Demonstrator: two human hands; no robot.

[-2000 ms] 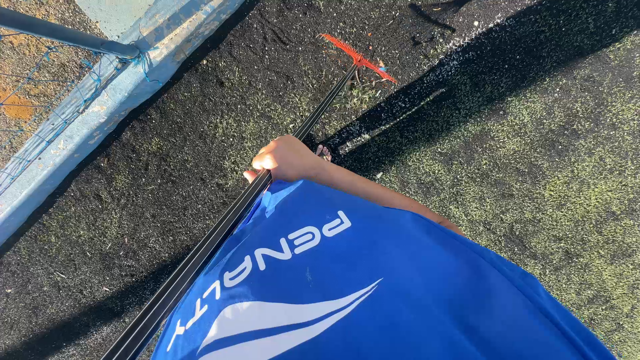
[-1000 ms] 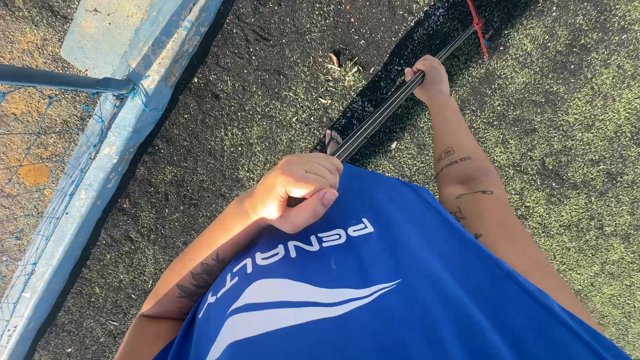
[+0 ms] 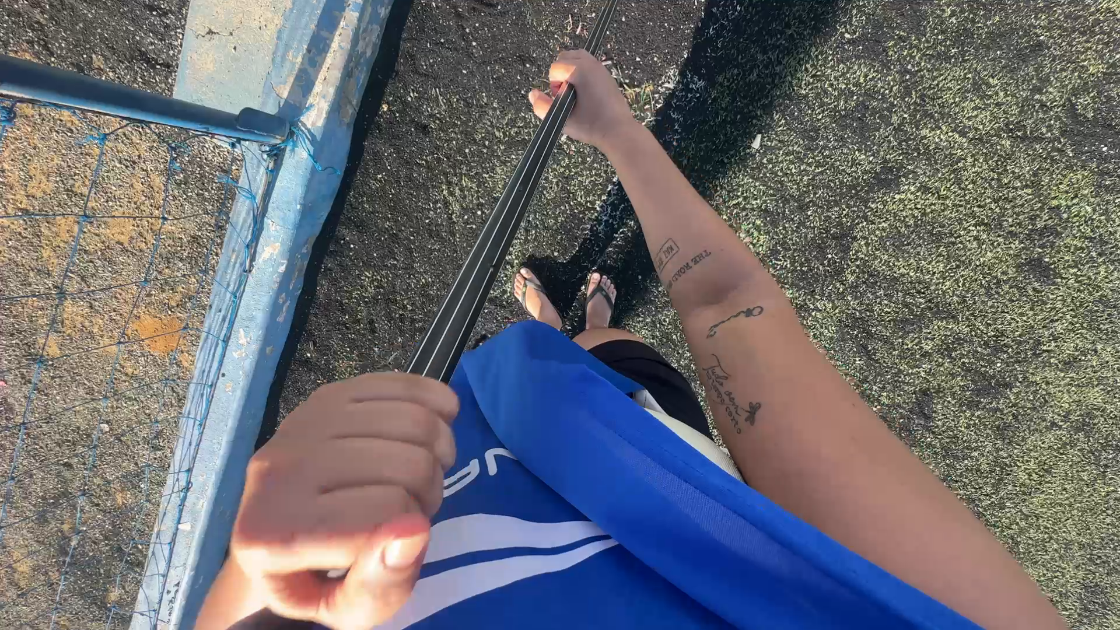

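Observation:
A long dark pole [image 3: 490, 254] with pale lengthwise stripes slants from the lower left to the top edge. My left hand [image 3: 350, 499] is closed around its near end, low in front of my blue shirt [image 3: 560, 437]. Farther up the pole, my right hand [image 3: 591, 96] grips it with my arm stretched out. Beyond that hand the shaft runs out of view, so its far end is hidden.
A weathered blue-painted beam [image 3: 262, 306] runs along the left, with a blue metal tube [image 3: 140, 101] and blue netting [image 3: 87, 350] beside it. My feet in flip-flops [image 3: 599, 297] stand on worn artificial turf [image 3: 945, 219] with dark granules.
My left hand, outside the earliest view, now holds the pole's near end. The red piece at the pole's far end, seen in both earlier frames, is out of view.

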